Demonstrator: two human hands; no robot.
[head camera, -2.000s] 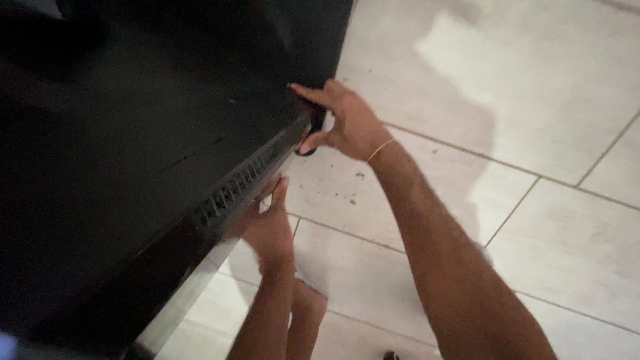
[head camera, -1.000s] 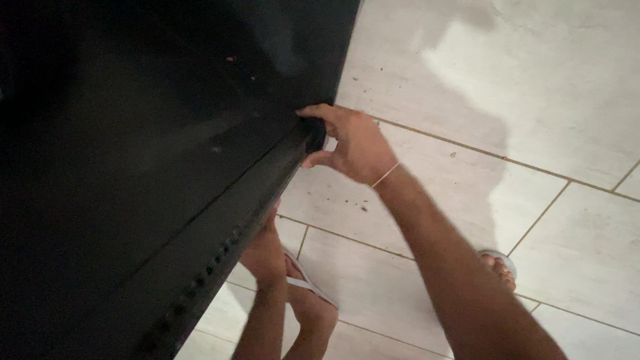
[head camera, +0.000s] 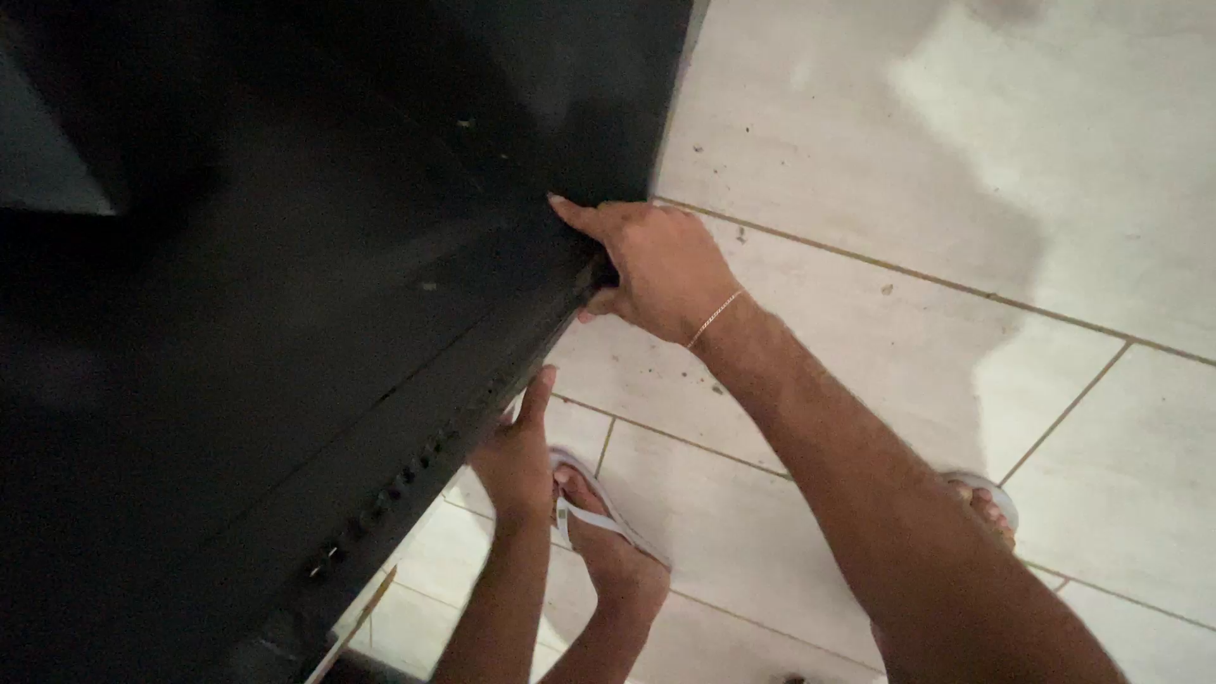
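Observation:
A large black object (head camera: 332, 313) with smooth faces and a row of small holes along one edge fills the left side; its exact kind cannot be told. My right hand (head camera: 655, 266), with a thin bracelet at the wrist, grips its corner, index finger laid on the upper face and thumb under the edge. Lower down, my left hand (head camera: 518, 456) is at the holed edge, its thumb pointing up along the side. The object hides the other fingers of that hand.
Pale floor tiles (head camera: 855, 380) with dark joints and scattered specks lie beneath. A foot in a white flip-flop (head camera: 608, 522) stands beside my left forearm, and toes in another sandal (head camera: 988, 503) show past my right forearm. A thin strip (head camera: 366, 617) lies near the object's lower edge.
My right index finger has stretched out farther across the black face. My left thumb, hidden a second ago, shows again beside the edge. The view has shifted somewhat.

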